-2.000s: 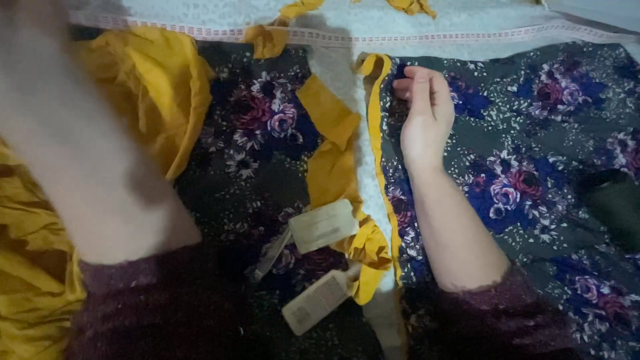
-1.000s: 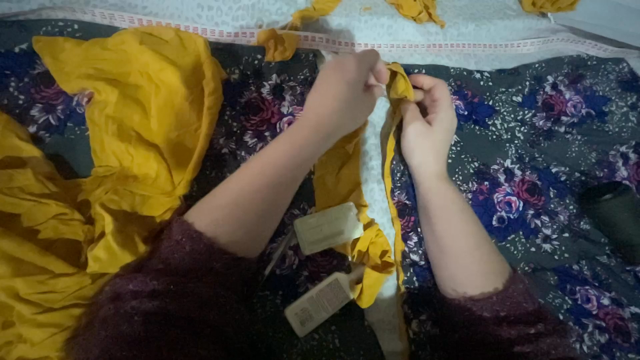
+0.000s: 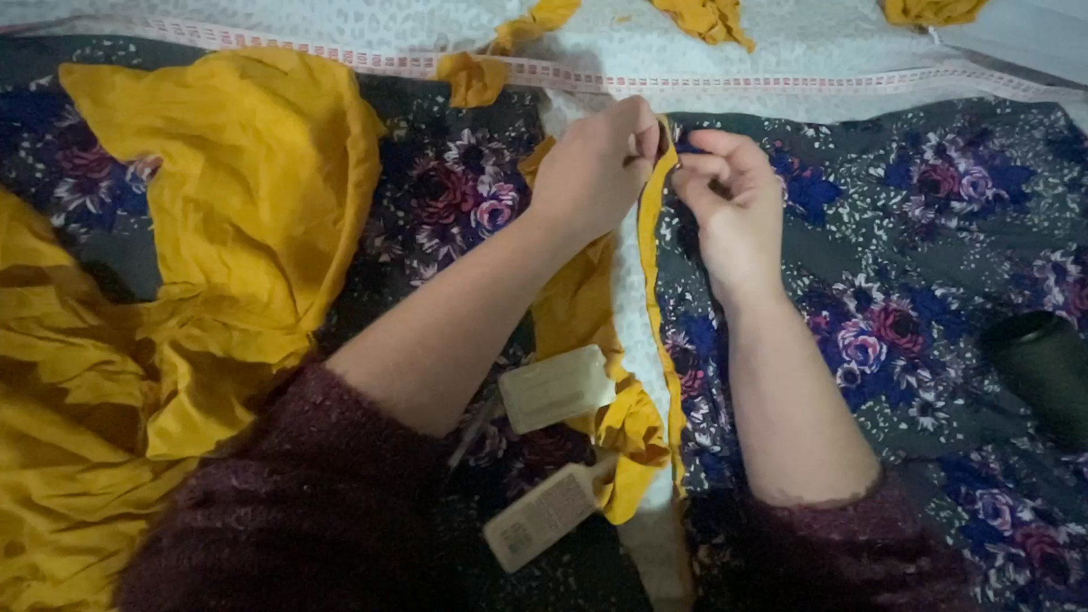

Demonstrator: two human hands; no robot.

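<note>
A narrow yellow fabric strip (image 3: pixel 653 246) runs down the edge of the dark floral fabric (image 3: pixel 867 340), right of a pale gap. Its top end is pinched in the fingers of my left hand (image 3: pixel 599 166). Just right of it, my right hand (image 3: pixel 735 191) has its thumb and fingertips curled at the floral fabric's edge; whether they grip it, I cannot tell. A wider yellow piece (image 3: pixel 578 297) lies under my left wrist, with two paper tags (image 3: pixel 557 389) over and beside its crumpled lower end.
A large yellow cloth (image 3: pixel 255 187) is bunched at the left. A measuring tape (image 3: pixel 731 83) stretches across the top over pale patterned cloth. Yellow scraps (image 3: pixel 701 19) lie beyond it. At the right edge rests a dark cylindrical object (image 3: pixel 1041 374).
My left hand has come from the upper left to the strip's top. The strip's bunched top, held between both hands a second ago, now lies straighter along the floral edge.
</note>
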